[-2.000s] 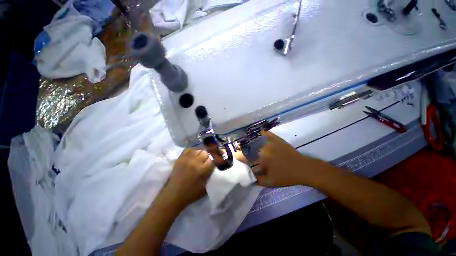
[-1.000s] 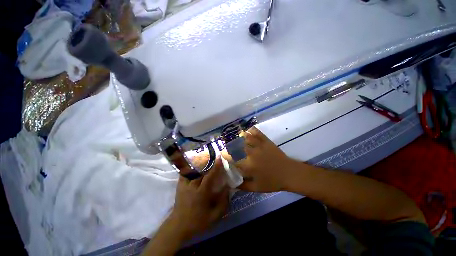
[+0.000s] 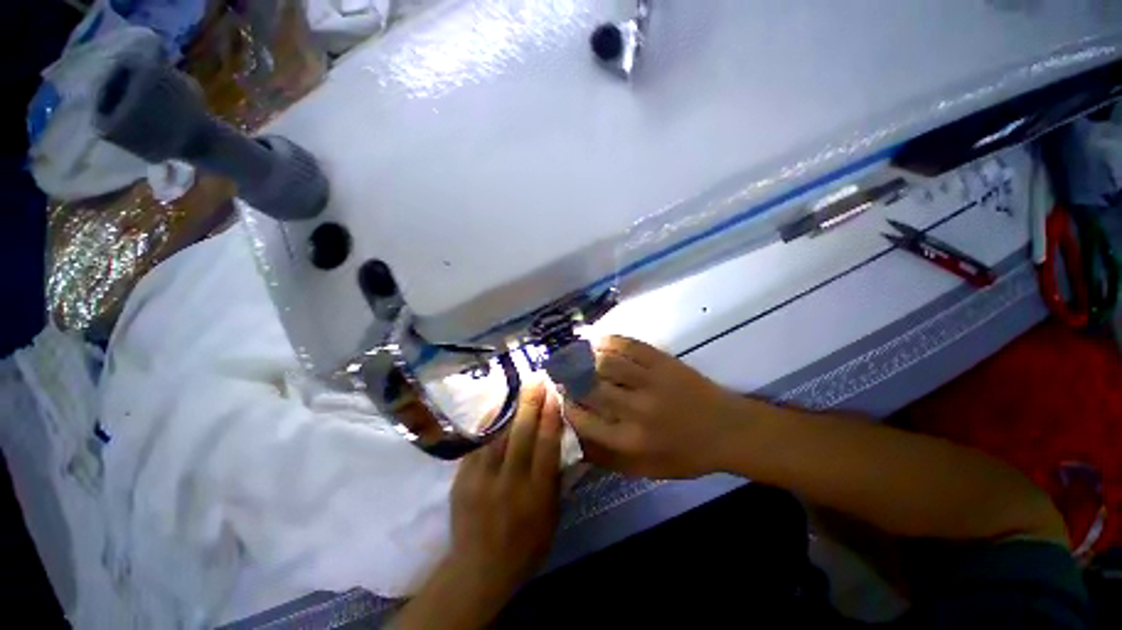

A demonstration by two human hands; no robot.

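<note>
The white knit garment piece (image 3: 295,480) lies loose left of the needle, and a small part of it reaches under my fingers. The white sewing machine head (image 3: 492,160) stands over it, with the lit presser foot and needle area (image 3: 529,357) at its left end. A small grey block (image 3: 570,367) sits beside the foot. My left hand (image 3: 507,492) lies with straight fingers on the fabric just in front of the foot. My right hand (image 3: 646,412) has bent fingers at the fabric's right edge, beside the grey block; its fingertips partly hide the edge.
Red-handled snips (image 3: 941,255) lie on the table to the right. Larger red-handled scissors (image 3: 1073,271) are at the right edge. A ruler strip (image 3: 849,384) runs along the front edge. A red item (image 3: 997,425) is at lower right. Plastic-wrapped brown material (image 3: 117,252) is behind left.
The view has shifted, so the machine head sits further left. My left hand has moved from gripping the bunched fabric to lying flatter with fingers extended by the foot. The raised white fold now lies lower.
</note>
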